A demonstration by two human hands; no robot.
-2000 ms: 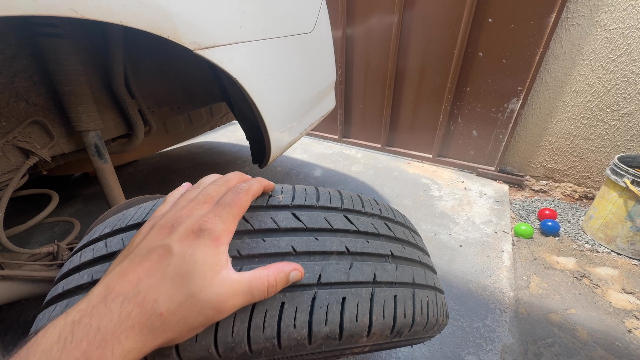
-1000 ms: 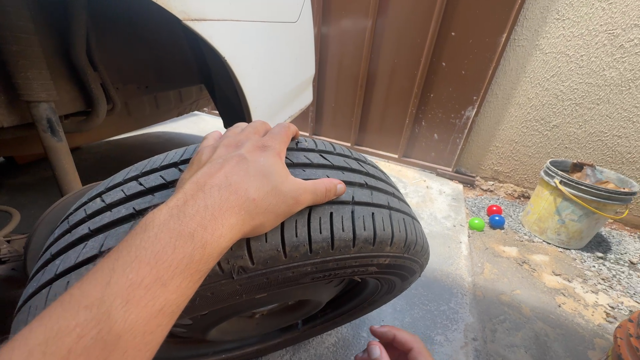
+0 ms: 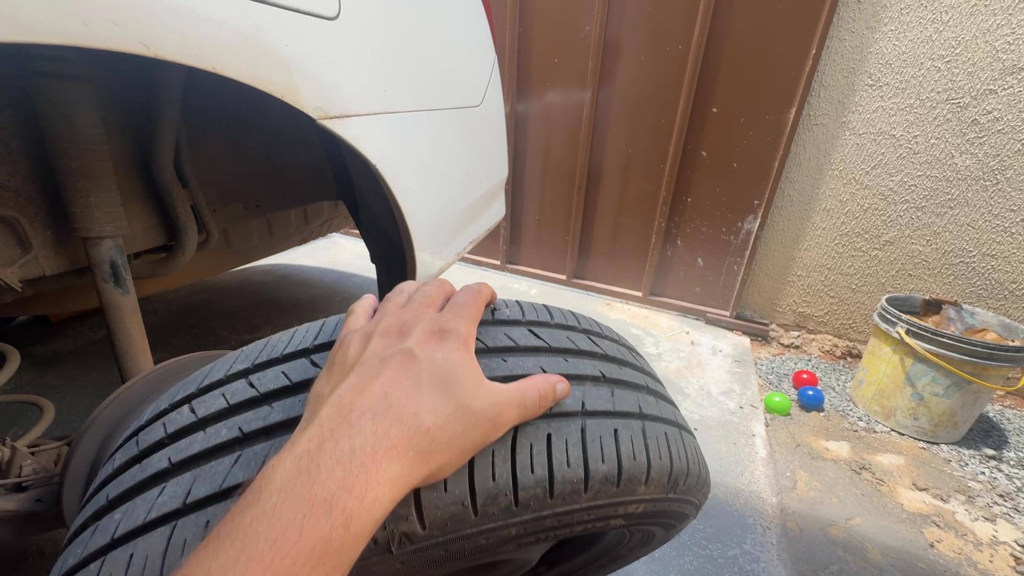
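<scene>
My left hand (image 3: 408, 384) lies spread on top of the black tread of a car tire (image 3: 592, 392), its fingertips over the far side and its thumb pointing right. The tire stands upright, mounted on a wheel whose dark rim shows in part at the bottom. Just left of it is a rusty brake drum (image 3: 120, 424) on the hub; whether the wheel touches it cannot be told. Above is the wheel arch of a white car body (image 3: 416, 136), with a dusty shock absorber (image 3: 116, 296) inside. My right hand is out of view.
Behind stands a brown metal gate (image 3: 624, 144) beside a rough textured wall (image 3: 912, 160). On the right, a dirty yellow bucket (image 3: 912, 392) with a handle sits on gravel. Near it lie a red ball (image 3: 805, 378), a blue ball (image 3: 810, 398) and a green ball (image 3: 777, 403).
My right hand, seen low beside the tire one second ago, has left the view. My left hand stays on the tread. The view has shifted.
</scene>
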